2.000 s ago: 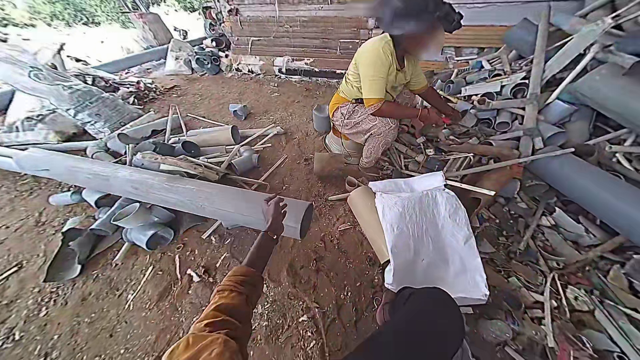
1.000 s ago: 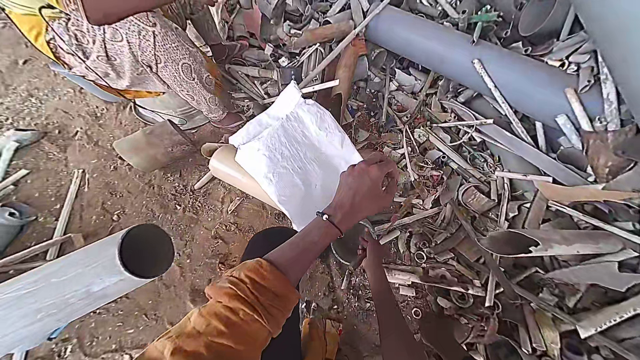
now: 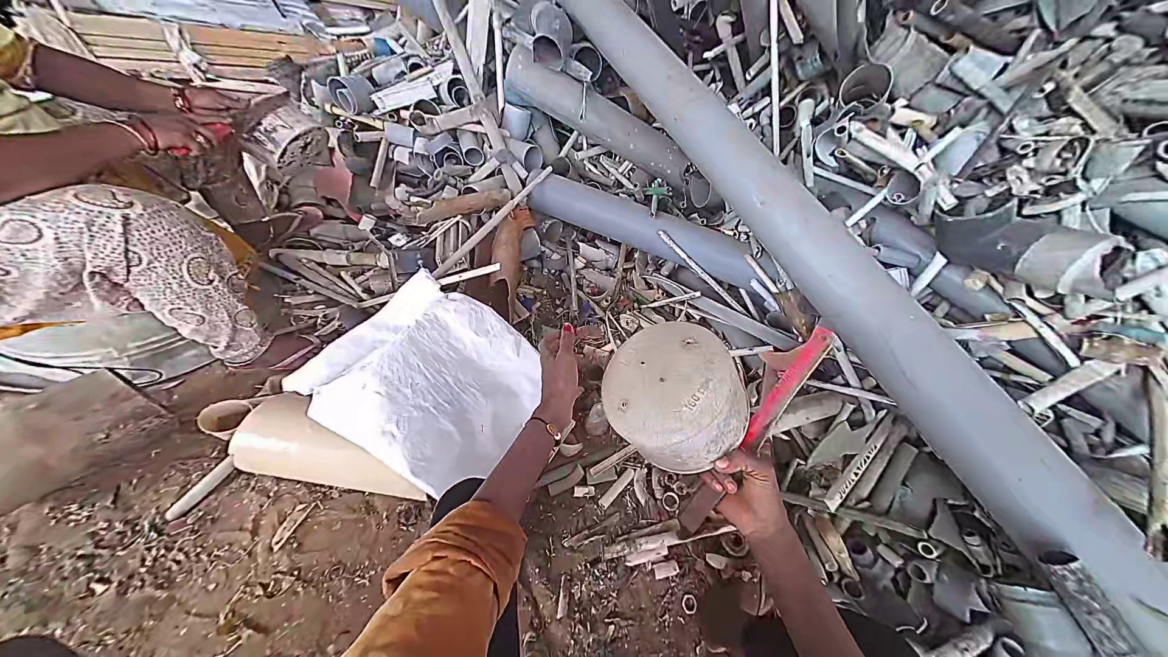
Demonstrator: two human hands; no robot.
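My left hand (image 3: pixel 558 379) is beside the right edge of a white sack-like sheet (image 3: pixel 438 374), its fingers pointing up and holding nothing visible. The sheet lies over a cream plastic pipe piece (image 3: pixel 315 447). My right hand (image 3: pixel 753 493) grips the lower end of a red flat bar (image 3: pixel 789 388) that bears writing; its fingertips are at the lower rim of a round grey plastic cap (image 3: pixel 675 397). Whether they also hold the cap is unclear. A dark flat piece (image 3: pixel 703 508) shows just below those fingertips.
A long grey pipe (image 3: pixel 821 246) slants across the scrap heap on the right. Another grey pipe (image 3: pixel 639 224) lies behind. A person's hands (image 3: pixel 187 123) work at the upper left, beside a crouched leg in patterned cloth. Bare soil (image 3: pixel 228 566) shows at lower left.
My hands, close together at the sheet's right edge one second ago, are now apart, with the right hand farther right. The round cap and red bar now show between and beside them. The view has shifted.
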